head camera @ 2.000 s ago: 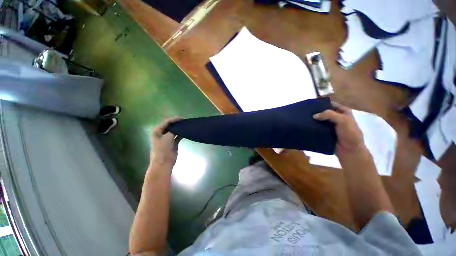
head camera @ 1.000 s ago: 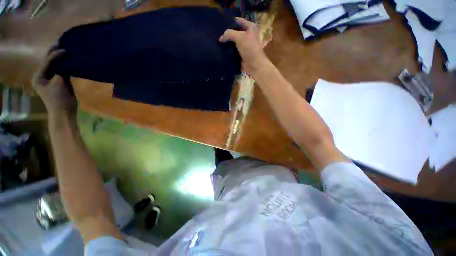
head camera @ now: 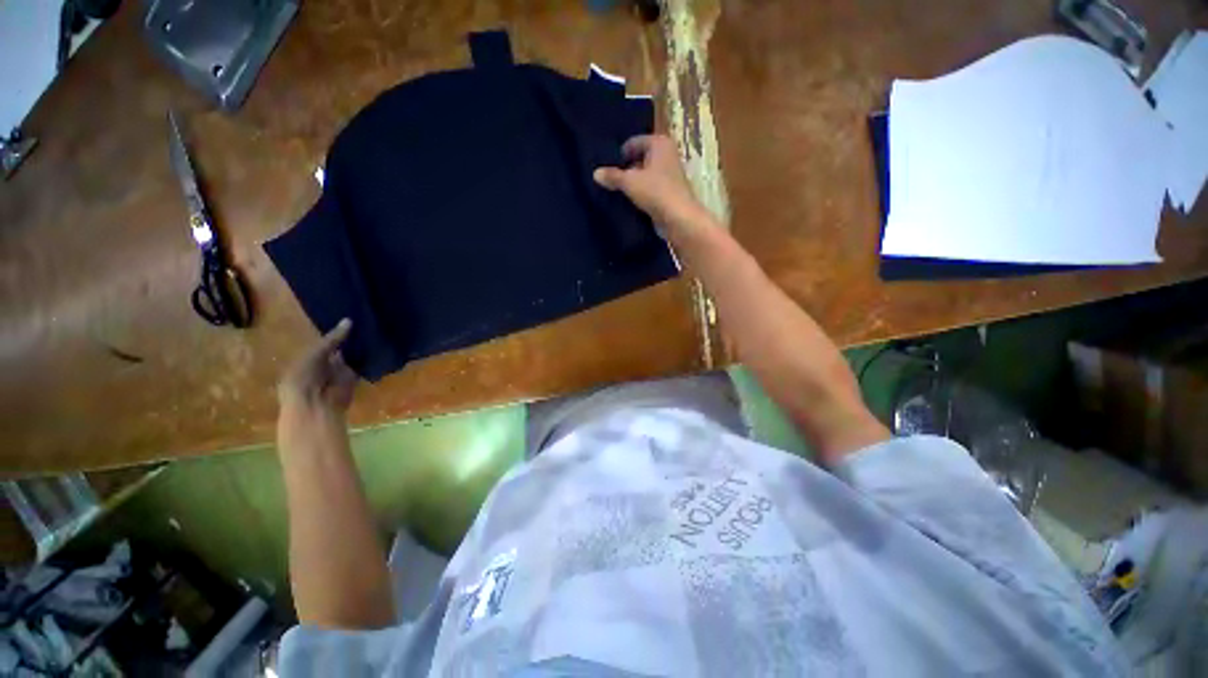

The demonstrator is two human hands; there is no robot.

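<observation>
A dark navy sleeve panel (head camera: 464,199) with a domed top edge lies on the table in front of me, over other dark pieces. A small dark tab sticks up at its top, and thin white edges show at its upper right and left. My left hand (head camera: 322,371) is at the panel's lower left corner, fingertips at the cloth edge; whether it grips is unclear. My right hand (head camera: 647,183) is at the right edge, with thumb and fingers pinching the cloth.
Fabric shears (head camera: 203,239) lie left of the panel. A grey metal plate (head camera: 219,47) is at the upper left. A white paper pattern on dark cloth (head camera: 1020,159) lies right of the yellowish seam (head camera: 696,146). A metal weight (head camera: 1104,29) is behind it. The table's front edge runs below the panel.
The dark panel was held up between both hands, then carried left over the table. It now lies spread on the dark pieces there. The view has turned, bringing the shears and metal plate into sight.
</observation>
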